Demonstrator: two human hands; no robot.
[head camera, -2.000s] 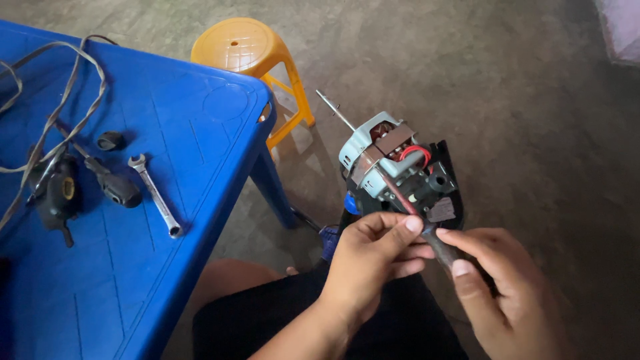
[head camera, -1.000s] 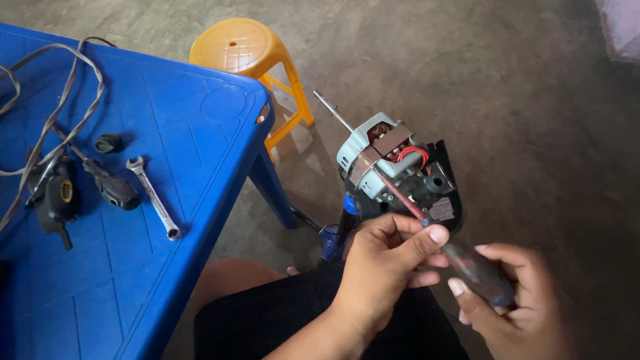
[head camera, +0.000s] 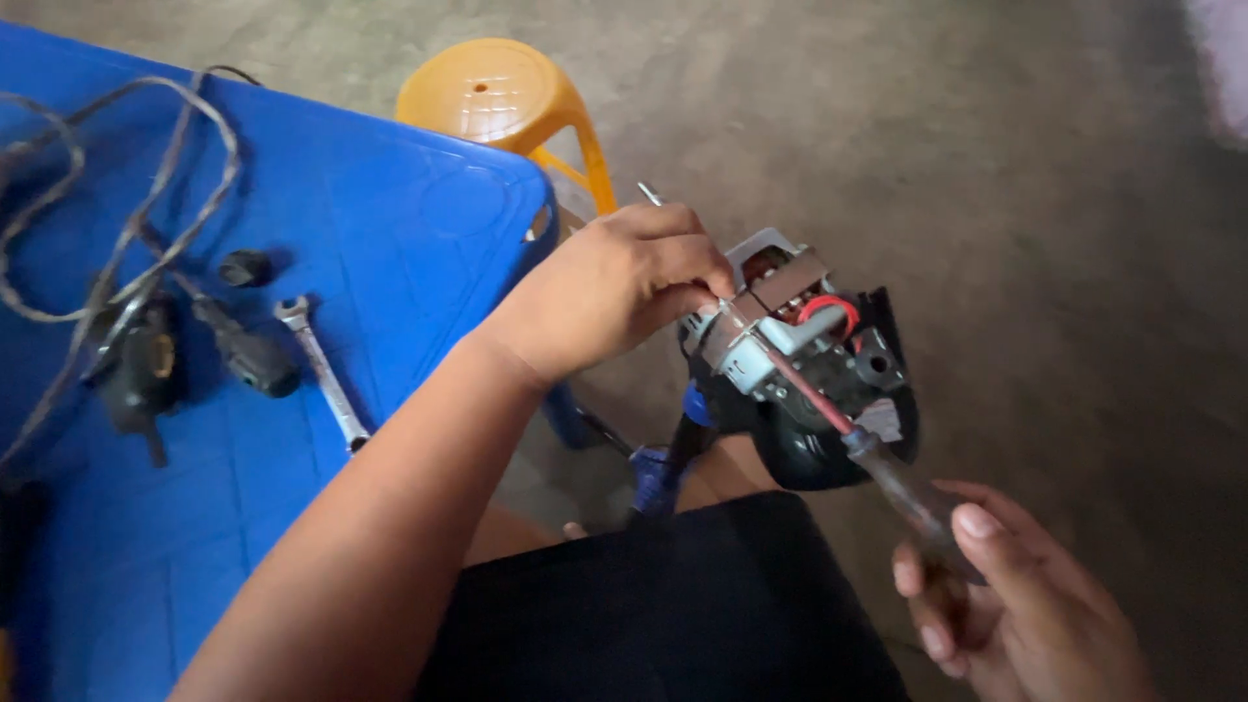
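An electric fan motor (head camera: 780, 292) with a grey metal housing, red wires and a steel shaft rests on a black plastic housing (head camera: 829, 448) above my lap. The fingertips of my left hand (head camera: 624, 278) are at the motor's front left side; whether they pinch a small part there is hidden. My right hand (head camera: 1024, 595) holds the dark, worn handle of a screwdriver (head camera: 907, 487). Its reddish shank runs up and left to the edge of the motor housing, where the tip meets a fastening point near my left fingers.
On the blue plastic table (head camera: 409, 224) at the left lie a combination wrench (head camera: 327, 375), a dark-handled tool (head camera: 244, 351), a small black cap (head camera: 244, 267), a black tool (head camera: 144, 370) and a looped cable (head camera: 229, 166). A yellow plastic stool (head camera: 487, 88) stands beyond the table corner.
My left hand has left the screwdriver's shank and moved up to the motor's side. My right hand still holds the handle, now farther back than two seconds ago.
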